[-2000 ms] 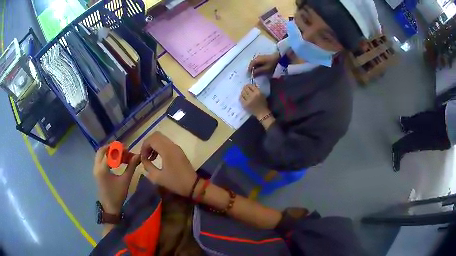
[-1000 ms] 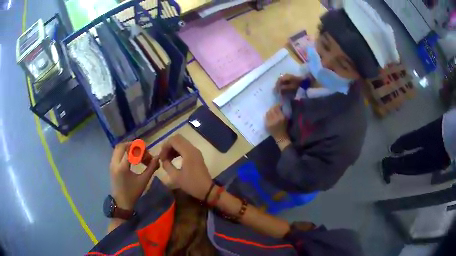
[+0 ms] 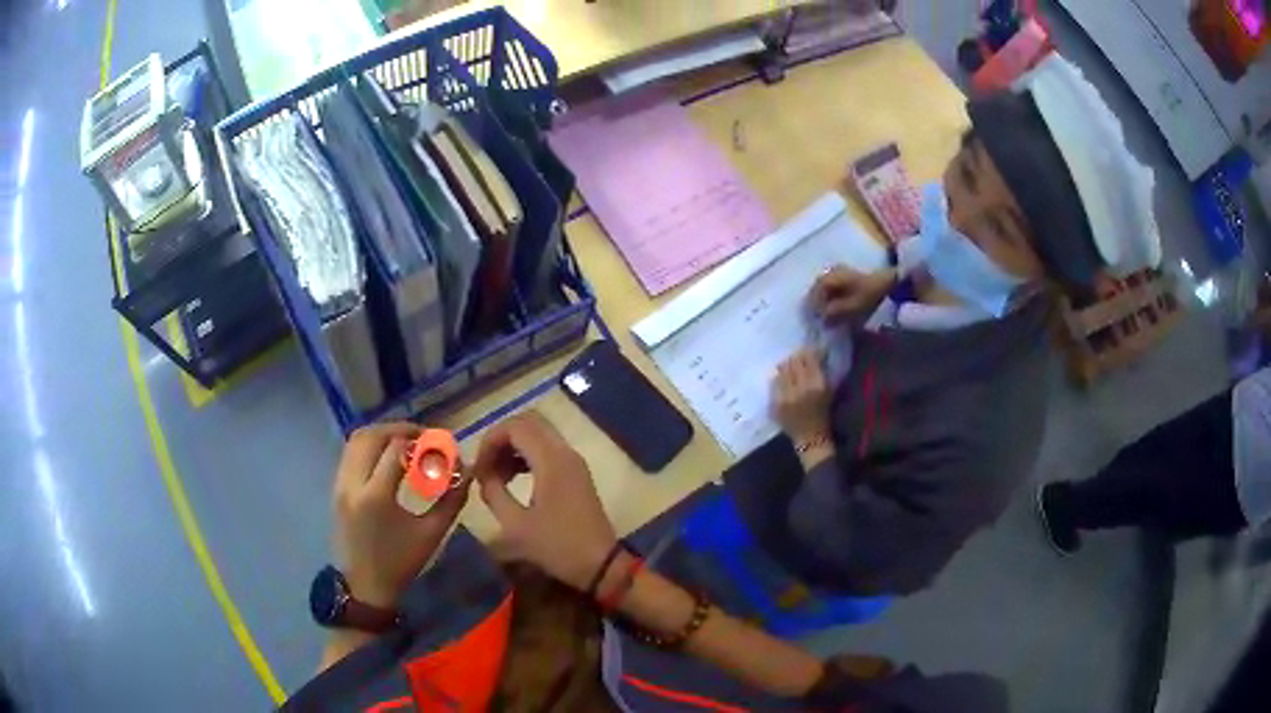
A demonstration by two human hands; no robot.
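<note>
My left hand (image 3: 379, 518), with a watch on the wrist, holds a small orange-red flanged part (image 3: 434, 465) between its fingers, the round opening facing up towards me. My right hand (image 3: 547, 504), with bracelets on the wrist, is just to the right of it, thumb and forefinger curled together near the part. A small thin piece shows between the fingertips of both hands; whether my right hand grips it is too blurred to tell. Both hands are above the near edge of the desk.
The wood desk (image 3: 825, 123) holds a blue lattice basket (image 3: 474, 365) of folders, a black phone (image 3: 627, 407), a pink form (image 3: 666, 195), white sheets (image 3: 718, 327) and a pink calculator (image 3: 887, 192). A seated masked person (image 3: 927, 446) is at the right. A black cart (image 3: 209, 300) stands at the left.
The view has shifted, so the desk items sit further right and lower. The orange part is turned so its opening faces me more. The standing person's legs at the right have moved.
</note>
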